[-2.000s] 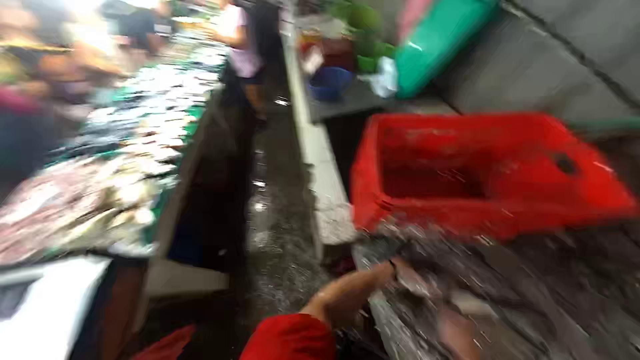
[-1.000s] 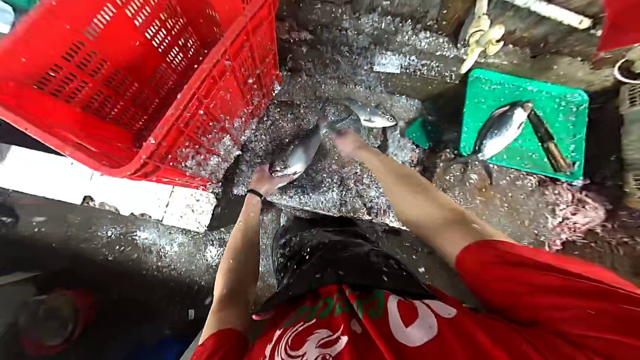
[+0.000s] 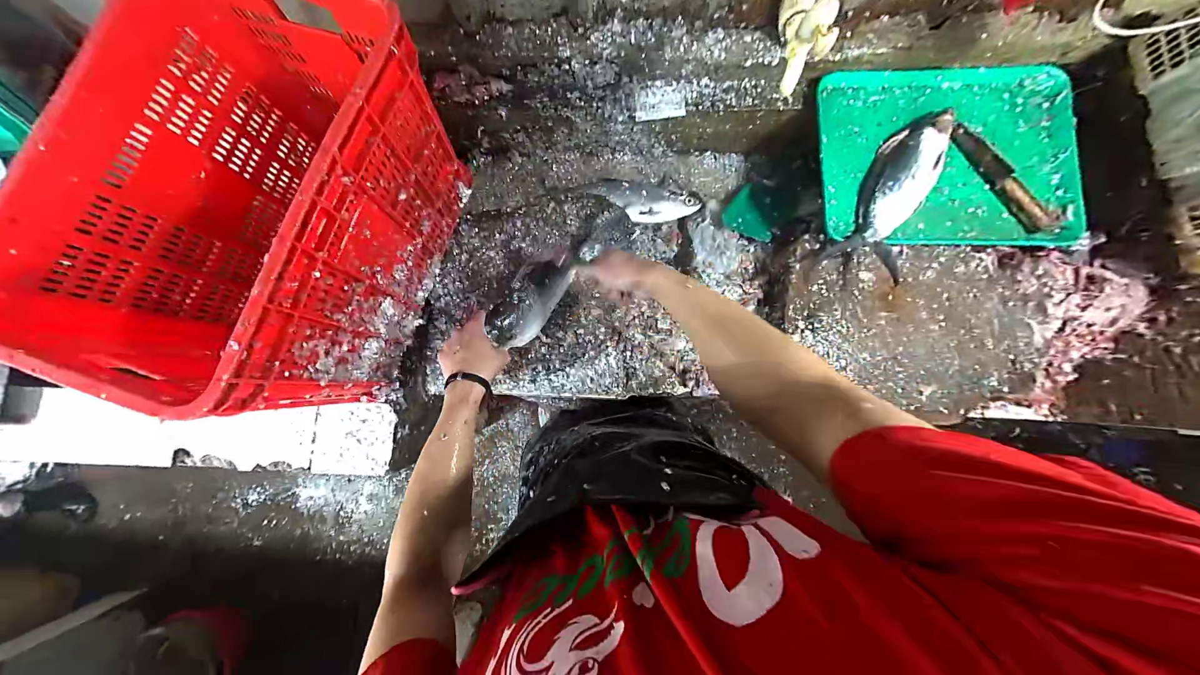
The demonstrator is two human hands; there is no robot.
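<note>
A silver fish [image 3: 531, 306] lies slantwise on the wet, scale-covered work surface. My left hand [image 3: 472, 347], with a black wristband, grips its lower-left end. Near the tail end at its upper right is my right hand [image 3: 619, 272], blurred; whether its fingers are closed on the tail cannot be told. Another silver fish [image 3: 656, 202] rests just above, its head to the right. On a green tray [image 3: 998, 94] at the right are a third fish [image 3: 905, 178], its tail over the tray's edge, and a knife [image 3: 1008, 183] with a worn handle.
A large red plastic crate [image 3: 309, 272] stands tilted at the left, scales stuck to its side. A green plastic piece [image 3: 747, 214] sits right of the middle fish. Fish scraps [image 3: 1092, 309] lie below the tray. A pale knotted cloth or glove [image 3: 806, 33] is at the top.
The view has swung down from the aisle and stalls since two seconds ago. Against one second ago, the hands stay at the same fish, with no plain change in hold.
</note>
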